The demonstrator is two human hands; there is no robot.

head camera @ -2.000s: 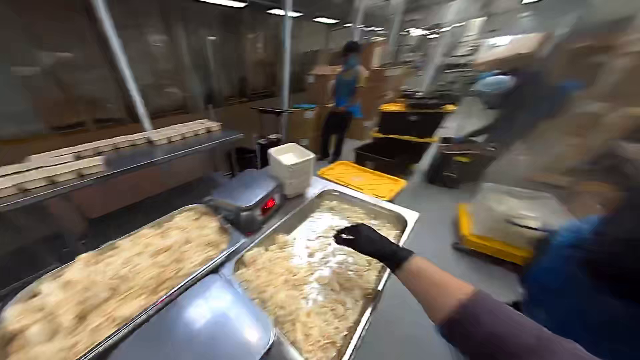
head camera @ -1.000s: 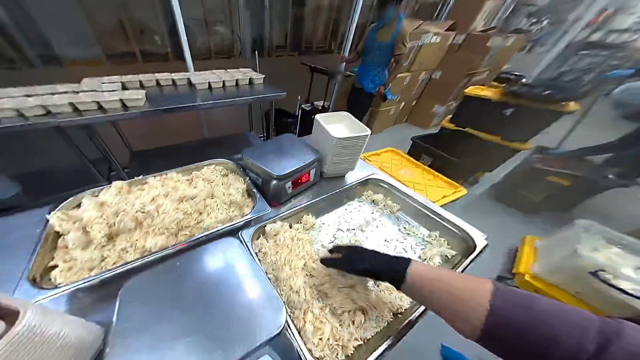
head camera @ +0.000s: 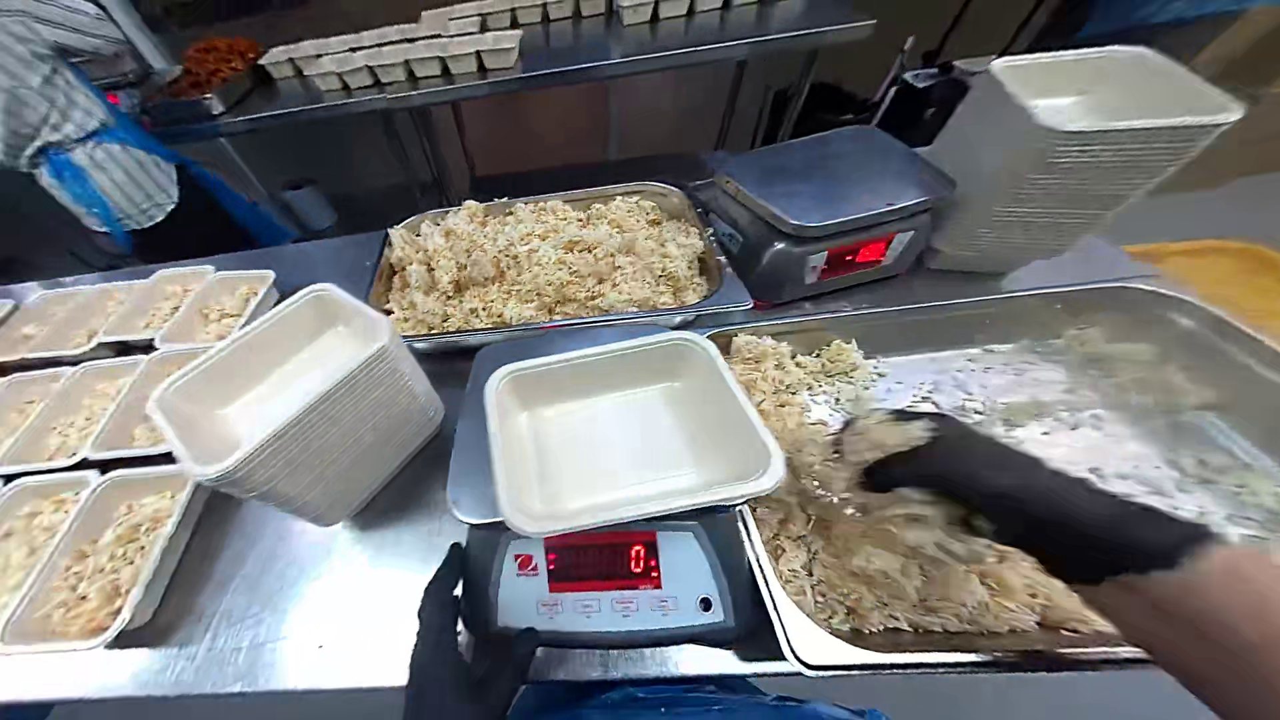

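My right hand (head camera: 970, 480), in a black glove, is in the shredded food (head camera: 900, 560) of the right steel pan (head camera: 1000, 310), with some shreds at its fingertips; motion blurs it. An empty pale fibre tray (head camera: 630, 430) rests on the plate of a digital scale (head camera: 610, 580) whose red display reads 0. My left hand (head camera: 465, 640), also black-gloved, is at the scale's lower left corner, thumb and fingers apart, holding nothing. A tilted stack of pale trays (head camera: 310, 410) stands left of the scale.
Filled trays (head camera: 90, 410) stand in rows at the left. Behind the scale are a second pan of shredded food (head camera: 550, 260), another scale (head camera: 835, 200) and a tall tray stack (head camera: 1080, 160). A back shelf (head camera: 600, 60) holds small trays. A person (head camera: 120, 150) in a blue apron is at the upper left.
The view has swung left and down, bringing the front scale's display and my left hand into sight. My right hand remains at the right pan, with shreds now at its fingers.
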